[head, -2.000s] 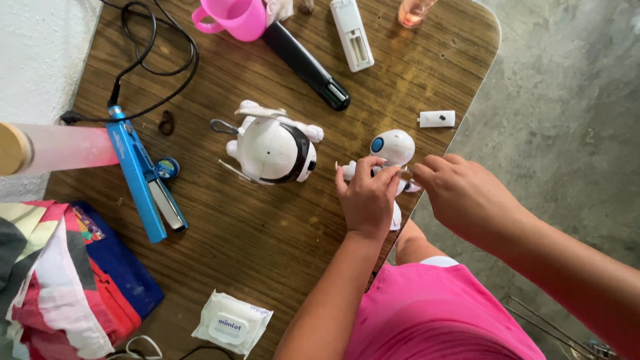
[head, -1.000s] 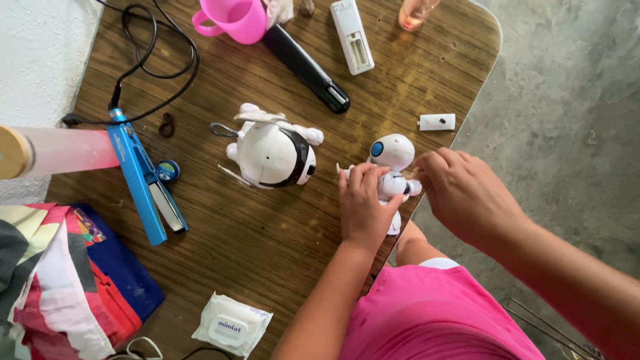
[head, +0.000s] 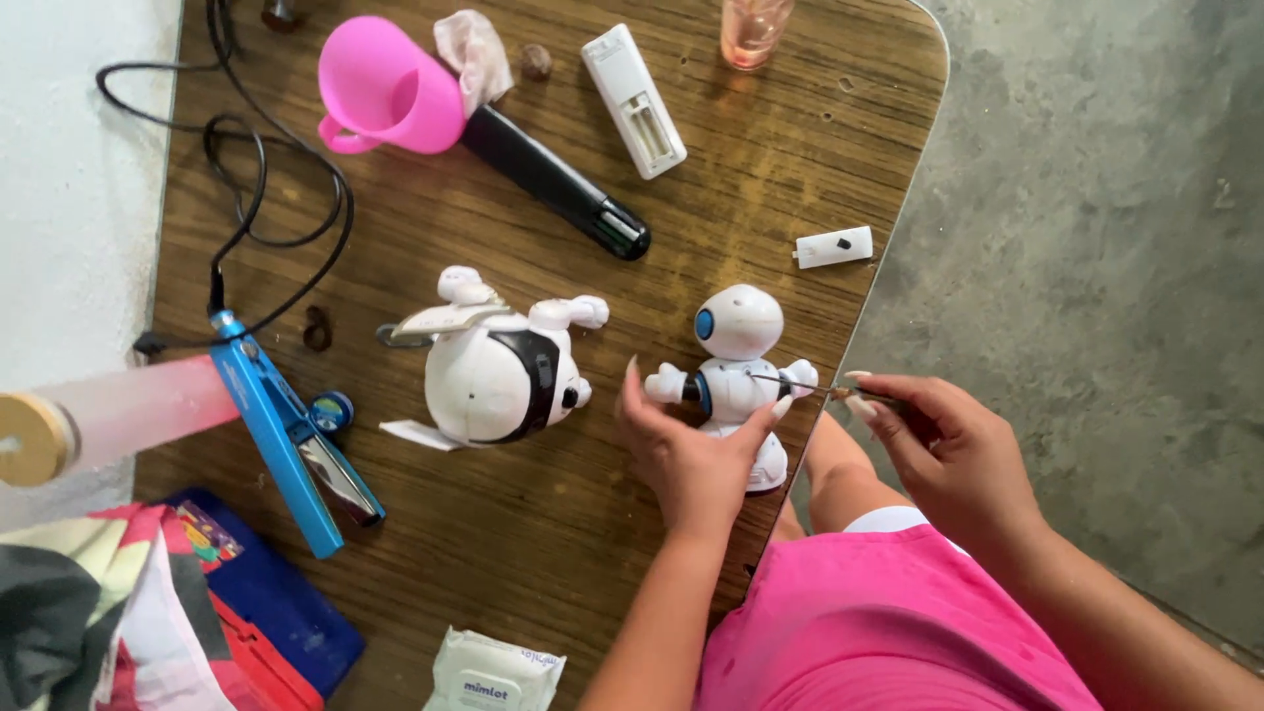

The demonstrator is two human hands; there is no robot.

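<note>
A white toy robot (head: 731, 390) with blue and black trim lies on the wooden table near its right edge. My left hand (head: 696, 454) holds its body, thumb on the lower torso and fingers by one arm. In my right hand (head: 938, 434) is a thin metal tool (head: 810, 385), perhaps a screwdriver, whose tip reaches the toy's upper torso. Left of my hands rests a white toy dog (head: 494, 380) with a black band. A small white cover (head: 834, 247) with a dark spot lies above the toy robot, by the table edge.
A black remote control (head: 553, 183), a white remote (head: 635, 104) with an open battery bay, a pink mug (head: 395, 89) and a glass (head: 752, 35) stand or lie farther back. A blue hair straightener (head: 276, 434), a bottle (head: 128, 415), cloth (head: 89, 602) and a wipes pack (head: 499, 671) are around.
My left hand has shifted lower on the toy robot, uncovering its torso and arm. My right hand has moved away to the right, and the thin tool is now plainly visible.
</note>
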